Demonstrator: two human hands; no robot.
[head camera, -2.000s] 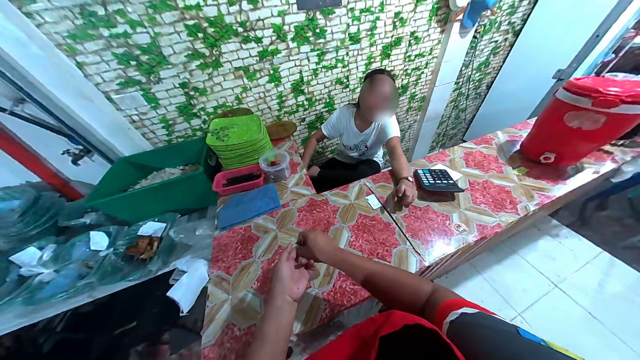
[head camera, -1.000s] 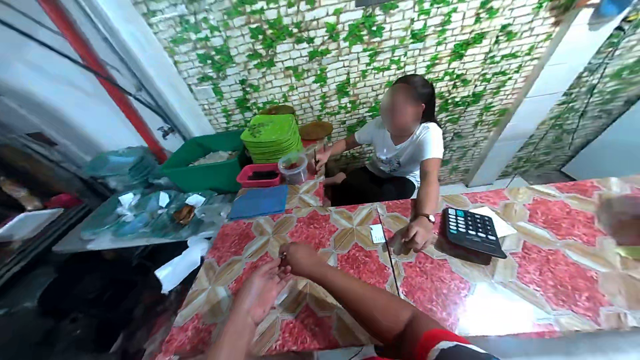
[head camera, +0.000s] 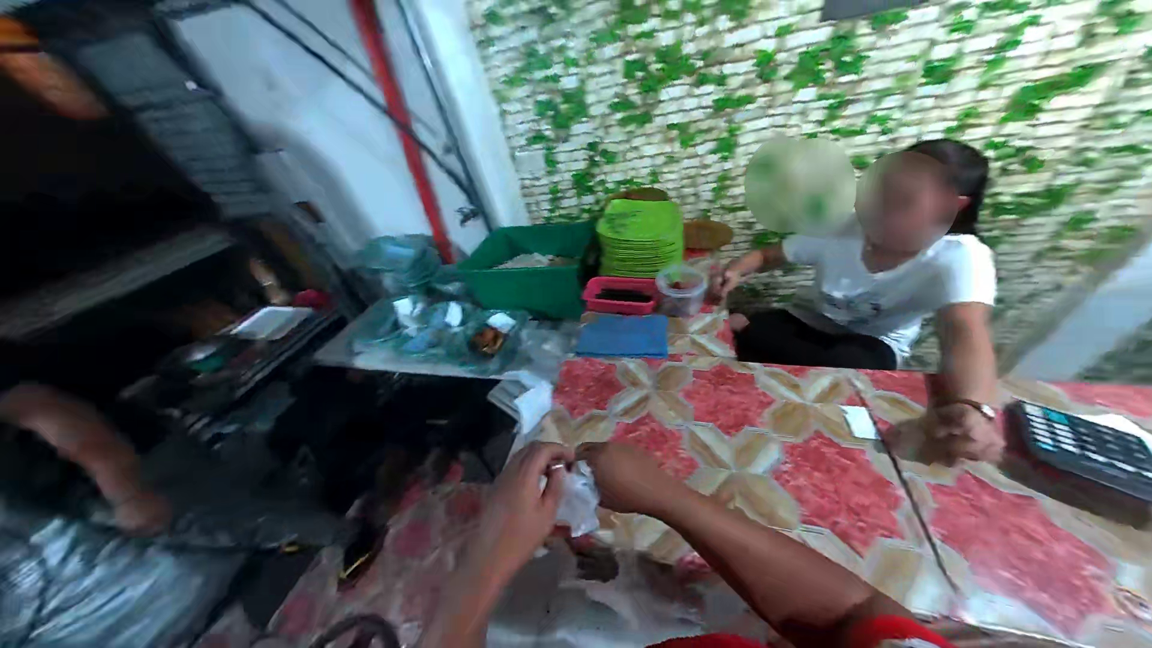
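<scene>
My left hand (head camera: 526, 490) and my right hand (head camera: 625, 477) meet over the near left edge of the patterned counter (head camera: 837, 495). Between them hangs a crumpled, whitish, thin plastic bag (head camera: 578, 499), pinched in the fingers of both. A ring shows on my left hand. Just beyond the hands, at the counter's left edge, lie white sheets or bags (head camera: 531, 400). A blue flat item (head camera: 622, 336) lies further back. Blur hides the exact fingertip contact.
A person in a white shirt (head camera: 886, 288) sits across, one hand on the counter near a black calculator (head camera: 1084, 445) and a small white paper (head camera: 859, 422). Green plates (head camera: 641, 238), a green bin (head camera: 526, 279), a pink basket (head camera: 621, 295) and bagged items (head camera: 490, 337) stand behind. Another person's arm (head camera: 90, 450) is at left.
The view has swung left. The whitish bag now shows between my hands; it was not visible there in the earlier frames. The seated person's hand still rests on the counter near the calculator.
</scene>
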